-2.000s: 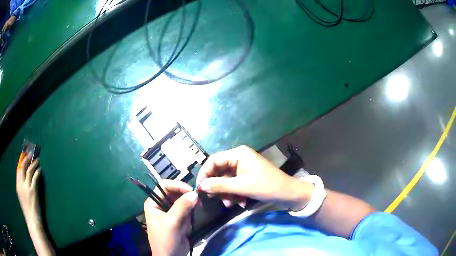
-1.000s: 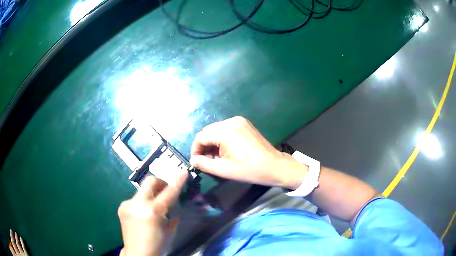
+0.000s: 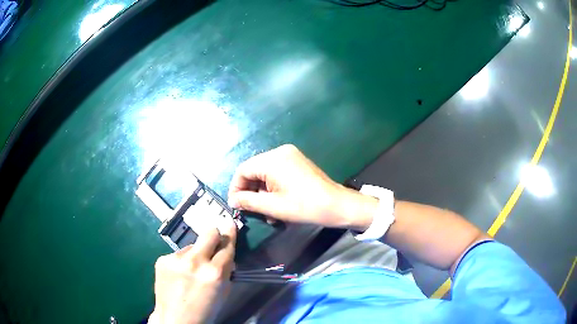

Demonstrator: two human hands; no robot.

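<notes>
The light housing lies tilted on the green table, its open window at the far left end and its dark slotted bays toward me. My left hand holds the housing's near end with fingers and thumb. My right hand pinches at the housing's near right corner, where a small reddish lead tip shows; what exactly is between the fingertips is too small to tell. Black cable leads with pale and reddish tips stick out to the right from under my left hand, near my lap.
The green table has a raised dark divider at the left. Black cables lie in loops at the top edge. The grey floor with a yellow line is at the right. Blue clothing shows at the top left.
The loose leads now point right instead of left. Both hands have moved from the cable ends onto the housing. The view has shifted; the cable loops sit higher and the neighbour's hand is out of view.
</notes>
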